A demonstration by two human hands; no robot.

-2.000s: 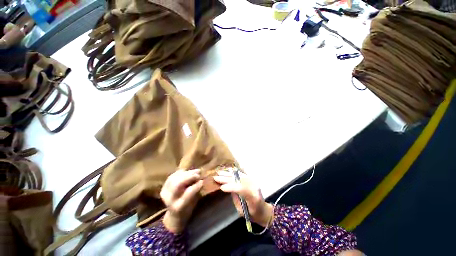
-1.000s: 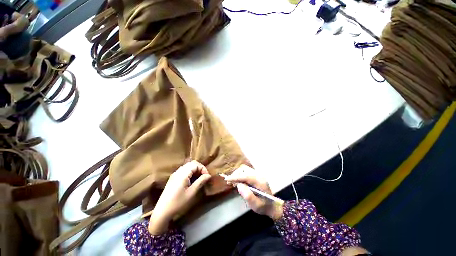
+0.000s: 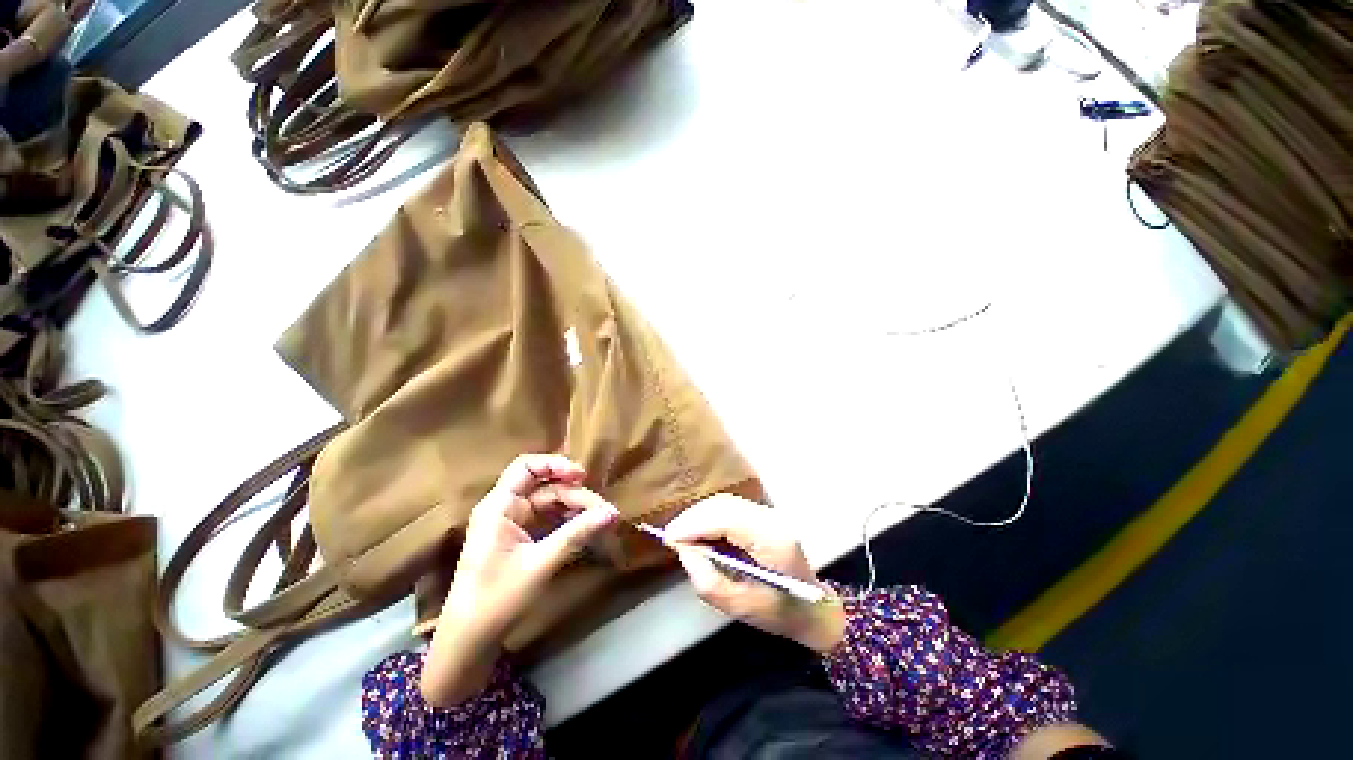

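A tan-brown tote bag [image 3: 445, 356] lies on the white table [image 3: 831, 193], its dark handles spread to the lower left and a small white label on its body. My left hand [image 3: 519, 542] has thumb and fingertips together over the bag's near edge; what lies between them is too small to tell. My right hand [image 3: 749, 564] holds a slim white pen tool [image 3: 764, 576], its dark tip pointing left, close to my left fingertips. A thin white cord [image 3: 950, 520] loops from the tool's rear over the table edge.
A slumped brown bag heap [image 3: 490, 52] is at the far side, and a layered brown pile [image 3: 1276, 164] at the right. Other bags [image 3: 89, 193] lie left. A small dark tool [image 3: 1113, 109] lies far right. A yellow floor line [image 3: 1157, 527] runs beyond the table edge.
The view has shifted slightly. My left fingertips have come up and closed together near the tool tip. My right hand has turned the pen tool from upright to slanting, its tip towards my left hand.
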